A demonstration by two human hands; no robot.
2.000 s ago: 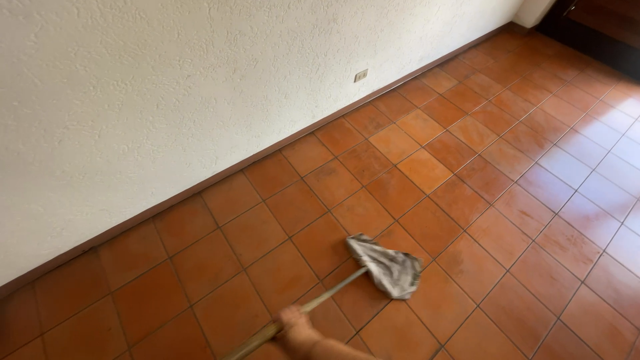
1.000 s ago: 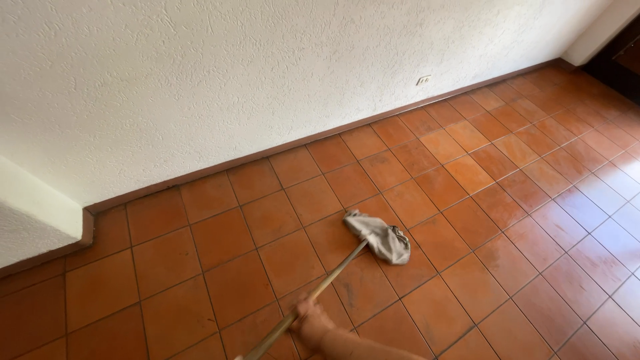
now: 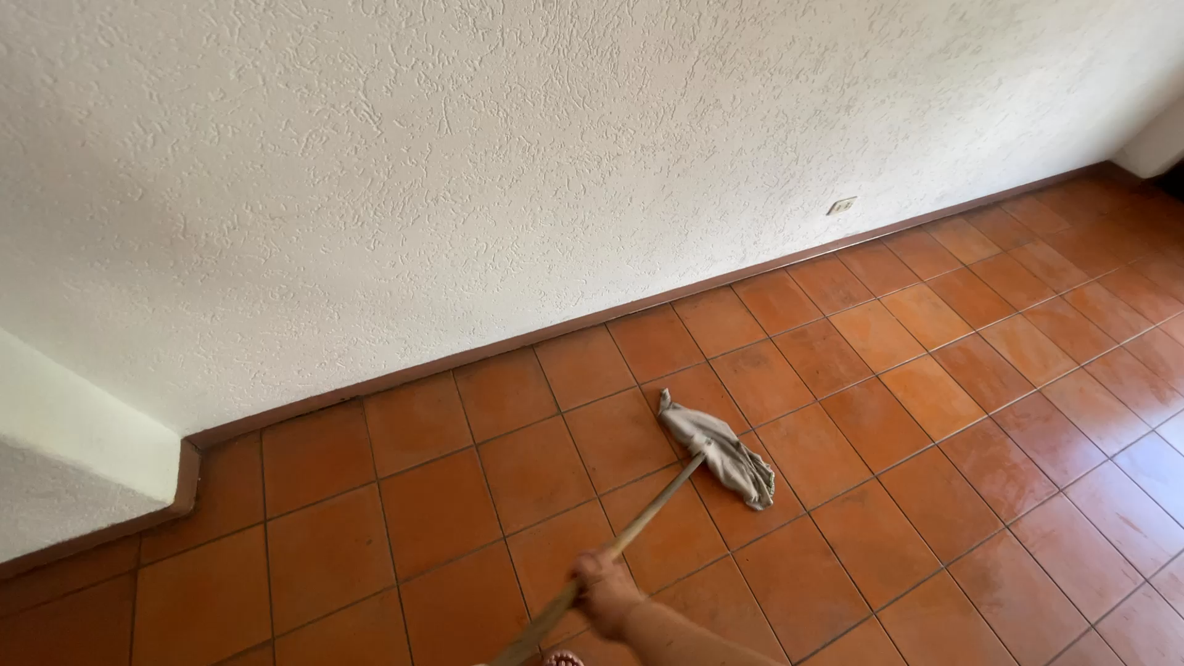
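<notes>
My right hand (image 3: pixel 606 592) is closed around a wooden mop stick (image 3: pixel 652 509) at the lower middle of the head view, the forearm coming in from the bottom edge. From the hand the stick slants up and right to a grey, wet-looking cloth (image 3: pixel 717 449), bunched over its far end. The cloth lies on the terracotta tile floor (image 3: pixel 430 518), a short way out from the baseboard. The near end of the stick runs out of the frame at the bottom. My left hand cannot be made out.
A white textured wall (image 3: pixel 518 185) with an outlet (image 3: pixel 841 206) rises behind a reddish-brown baseboard (image 3: pixel 555 335). At left a white wall section (image 3: pixel 83 462) juts out, forming a corner. A small patterned object (image 3: pixel 562 659), perhaps footwear, shows at the bottom edge. Light reflects off the tiles at right.
The cloth end has moved across the tiles toward the wall and leftward, away from the paler orange tiles. My right hand still grips the stick. The view has swung left.
</notes>
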